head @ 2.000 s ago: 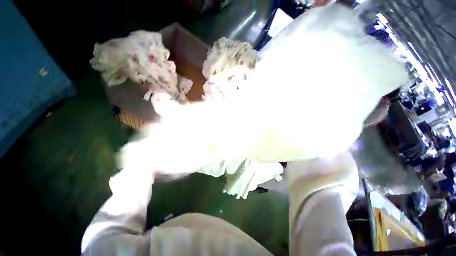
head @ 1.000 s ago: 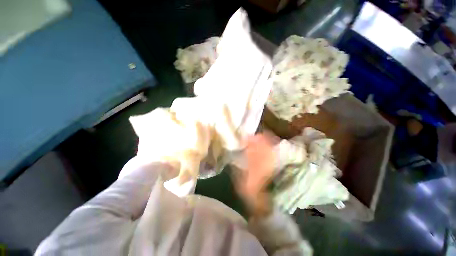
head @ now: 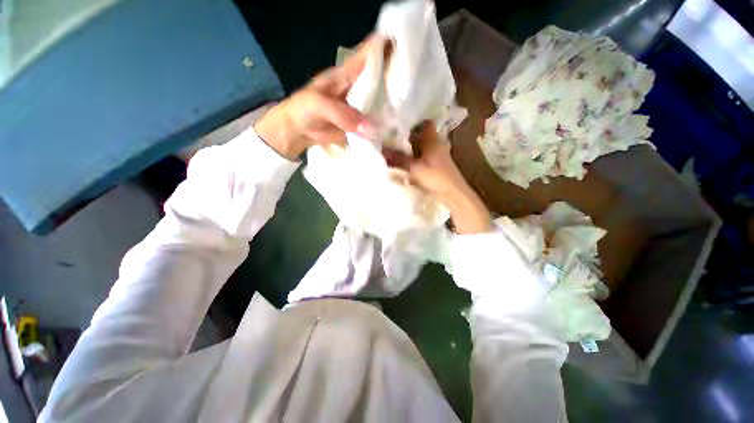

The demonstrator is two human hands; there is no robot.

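Note:
A white garment [head: 380, 194] hangs bunched between my hands in front of me, with no clear print showing. My left hand [head: 318, 111] is on its upper left part, fingers curled on the cloth. My right hand [head: 438, 169] is at its right side, with its fingertips in the folds and partly hidden. A floral garment [head: 570, 103] lies heaped over the far side of the carton [head: 678, 281]. A paler garment [head: 575, 289] with small white tags lies on the carton's near edge, beside my right sleeve.
A large blue cabinet [head: 149, 91] stands at the upper left, with a pale panel [head: 41, 29] on top. Green floor [head: 430, 318] shows below my hands. A yellow-labelled object [head: 27, 330] is at the far left.
The view has shifted, so the carton shows more fully. My right hand has moved up into the white garment, and both hands now hold it higher. The heaps look otherwise unchanged.

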